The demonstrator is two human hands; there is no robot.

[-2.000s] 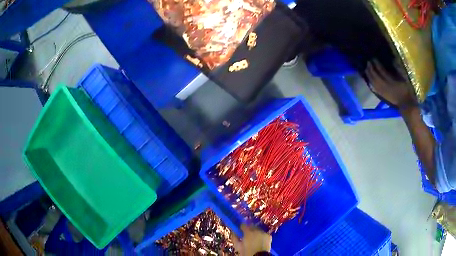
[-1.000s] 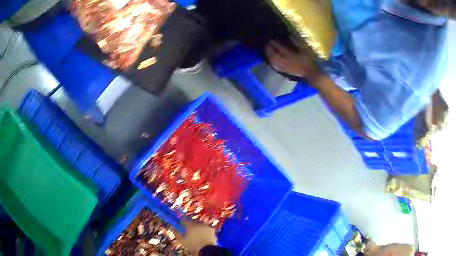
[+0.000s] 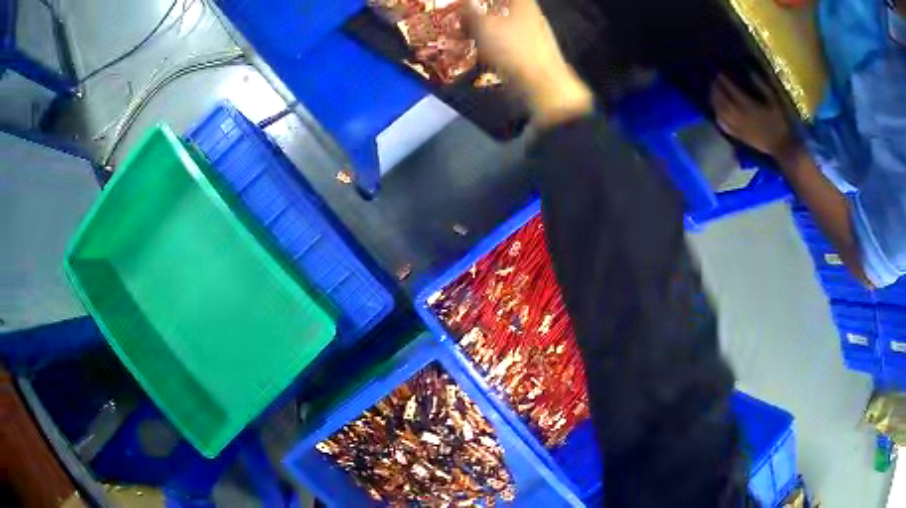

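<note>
My right hand (image 3: 522, 50), at the end of a dark sleeve, reaches over the copper parts (image 3: 437, 40) on the black tray (image 3: 487, 111) at the top. Its fingers are blurred at the heap, and any grip is unclear. My left hand is not in view. Below, a blue crate (image 3: 477, 260) holds red wire leads (image 3: 531, 288) with copper ends, partly hidden by my sleeve. Another blue crate (image 3: 323, 433) at the bottom holds dark and copper-coloured pieces (image 3: 417, 446).
An empty green crate (image 3: 214, 298) sits beside a blue crate (image 3: 298, 238) at left. Small copper pieces lie on the floor. At right, another person's hand (image 3: 750, 114) and blue shirt show near a blue stool (image 3: 730, 203). Cables (image 3: 149, 89) lie upper left.
My right hand has moved from the lower crates up to the copper heap on the black tray. Its dark sleeve now crosses the red-wire crate. The view has shifted.
</note>
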